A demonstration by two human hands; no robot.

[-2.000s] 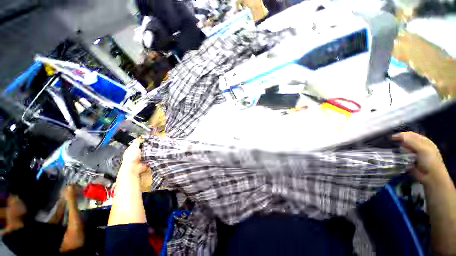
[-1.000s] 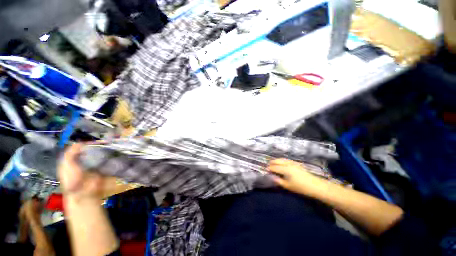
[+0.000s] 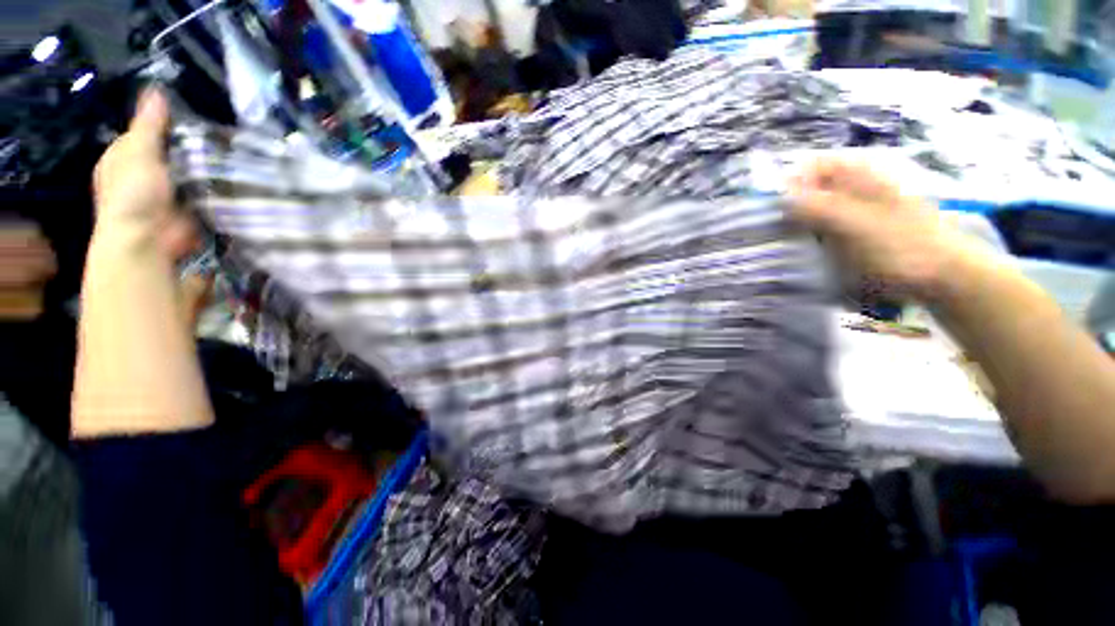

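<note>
A plaid shirt piece [image 3: 526,330] is stretched between my two hands in front of me, its lower part hanging down. My left hand [image 3: 147,184] grips its upper left corner, raised at the left. My right hand [image 3: 874,226] grips its upper right edge. The cloth and both hands are somewhat blurred. The white sewing machine [image 3: 1064,239] shows at the right, partly hidden behind my right forearm.
A pile of plaid shirts [image 3: 660,116] lies behind the held cloth. A blue crate [image 3: 367,526] below left holds plaid pieces [image 3: 459,550]. A red object [image 3: 306,508] is left of it. The white table [image 3: 917,391] is at right. A person's hand [image 3: 25,263] shows at the far left.
Both hands have risen and spread apart, opening out the cloth that was bunched lower down. The view has turned left, so the machine and table now sit further right.
</note>
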